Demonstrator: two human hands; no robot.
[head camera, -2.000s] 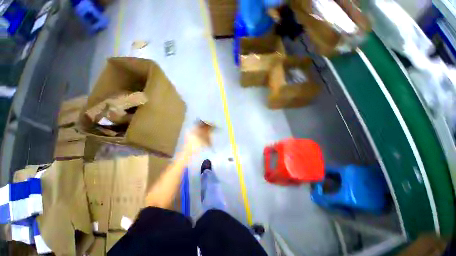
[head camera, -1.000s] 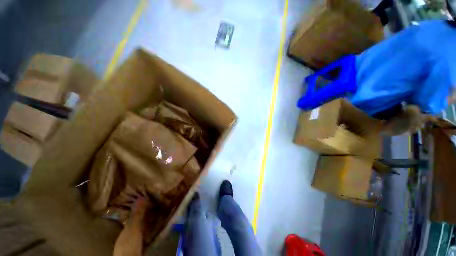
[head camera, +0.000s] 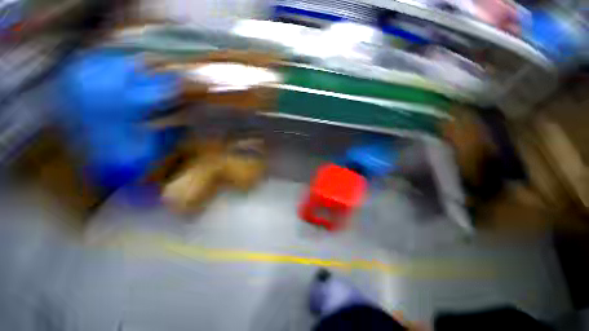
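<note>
The frame is heavily blurred. Neither of my hands shows clearly; a small skin-toned patch (head camera: 413, 322) at the bottom edge between dark clothing may be part of a hand, but I cannot tell which. Nearest in front of me a red plastic stool (head camera: 334, 194) stands on the grey floor. A blue stool (head camera: 373, 157) is behind it, partly hidden. The green conveyor belt (head camera: 349, 108) with its white strips runs across beyond the stools.
A person in blue (head camera: 110, 110) is at the left by the belt. Brown cartons (head camera: 197, 178) are on the floor beside them. A large brown carton (head camera: 562, 149) is at the right. A yellow line (head camera: 290, 259) crosses the floor before my foot (head camera: 332, 294).
My view has swung right, from the large carton of brown wrapping to the stools and belt. The hand in that carton has left it and is no longer clearly visible.
</note>
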